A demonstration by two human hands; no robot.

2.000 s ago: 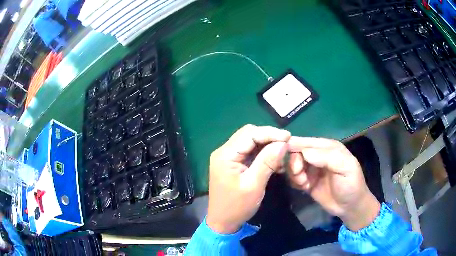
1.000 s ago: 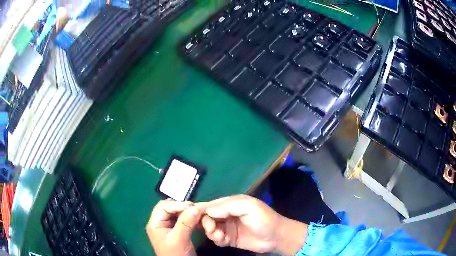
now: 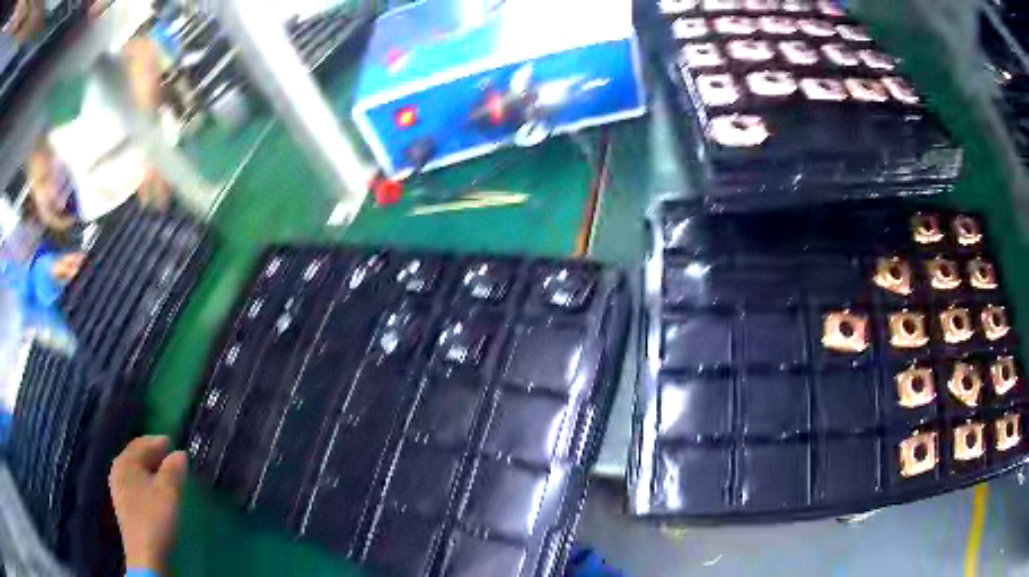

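Note:
My left hand (image 3: 147, 496) is at the lower left edge of the view, blurred, with its fingers curled together. I cannot tell whether something is in its fingertips. My right hand is out of the picture. In front of me lies a glossy black blister tray (image 3: 372, 434) with a grid of square pockets. Small dark shiny parts (image 3: 463, 342) sit in its far rows and along its left side. The nearer pockets look empty. The white-faced pad is not in view.
On the right is a black tray (image 3: 722, 372) with copper-coloured metal frames (image 3: 916, 385) on its right side. Behind it are stacked trays (image 3: 835, 158) with pinkish frames. A blue box (image 3: 508, 96) and small red-capped item (image 3: 387, 192) stand at the back. Ribbed trays (image 3: 135, 293) and blurred people are left.
The view has swung right and up. The pad has left the picture. My hands are no longer seen together: the left is at the lower left, the right is out of view.

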